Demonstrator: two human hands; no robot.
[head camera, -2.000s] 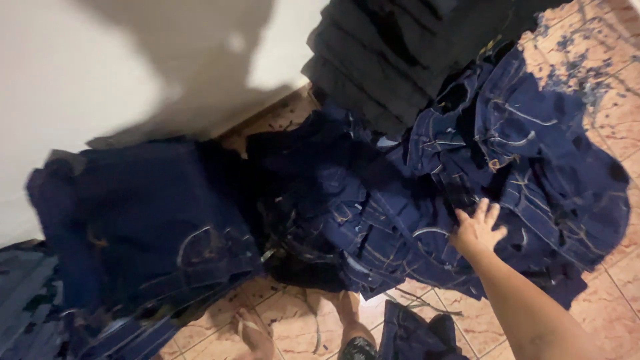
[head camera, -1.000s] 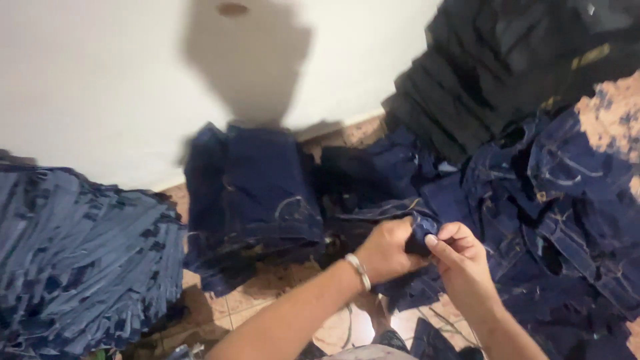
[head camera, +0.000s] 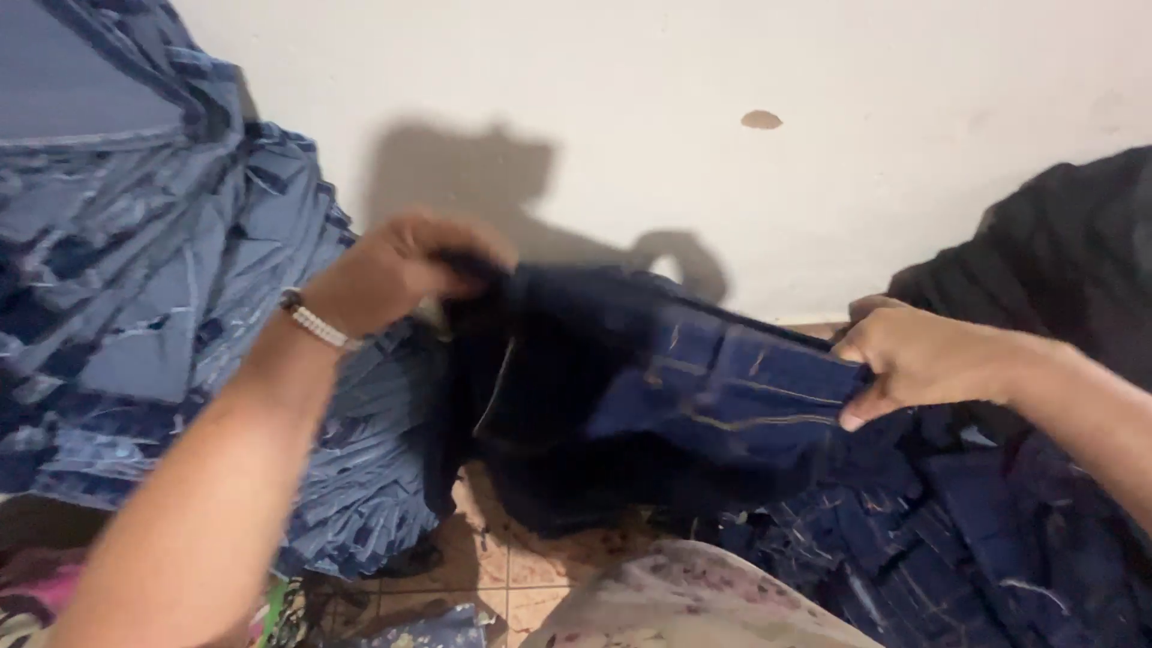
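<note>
A dark blue denim garment with light stitching is stretched between my two hands, in front of the white wall. My left hand, blurred and with a beaded bracelet at the wrist, grips its upper left end. At its right end my right hand pinches the edge between thumb and fingers. The lower part of the cloth hangs in shadow, so its full shape cannot be told.
A tall stack of lighter blue denim pieces stands at the left. Black fabric is heaped at the right, above dark blue denim pieces. Tiled floor shows below, beside patterned cloth at the bottom.
My hands were close together a second ago and are now far apart, with the dark denim spread between them. The view has swung left.
</note>
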